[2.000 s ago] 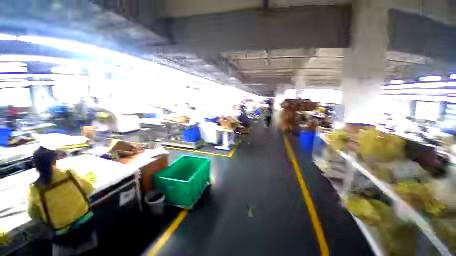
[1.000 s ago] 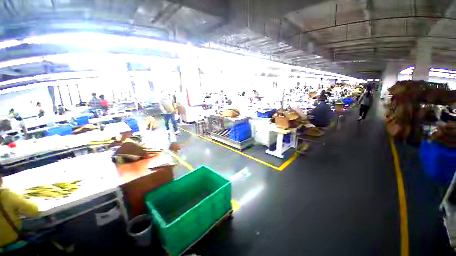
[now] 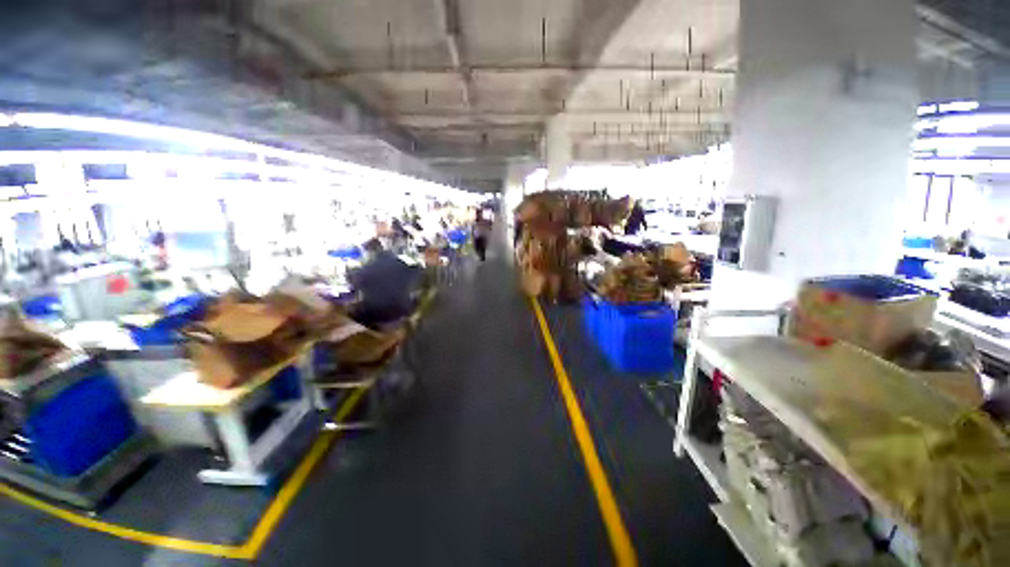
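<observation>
Neither of my hands is in the picture. Nearest on the right is a white shelf rack (image 3: pixel 764 360) with a heap of yellow-olive pieces (image 3: pixel 941 465) and a cardboard box (image 3: pixel 858 316) on top. Pale bundled material (image 3: pixel 786 487) lies on its lower level. Nearest on the left is a white-legged table (image 3: pixel 227 426) with brown pieces (image 3: pixel 249 332) piled on it. The picture is blurred, so the pieces cannot be told clearly.
A dark aisle (image 3: pixel 476 443) runs ahead between yellow floor lines. A blue bin (image 3: pixel 634 332) with brown pieces and a tall brown pile (image 3: pixel 548 249) stand right of it. A seated person (image 3: pixel 382 286) is at left; another person (image 3: pixel 481 235) is far ahead. A blue crate (image 3: pixel 78 415) stands lower left.
The view has moved forward along the aisle and turned right. The green bin and the yellow-clad person have left the picture. The shelf rack and pillar on the right are back in view, closer.
</observation>
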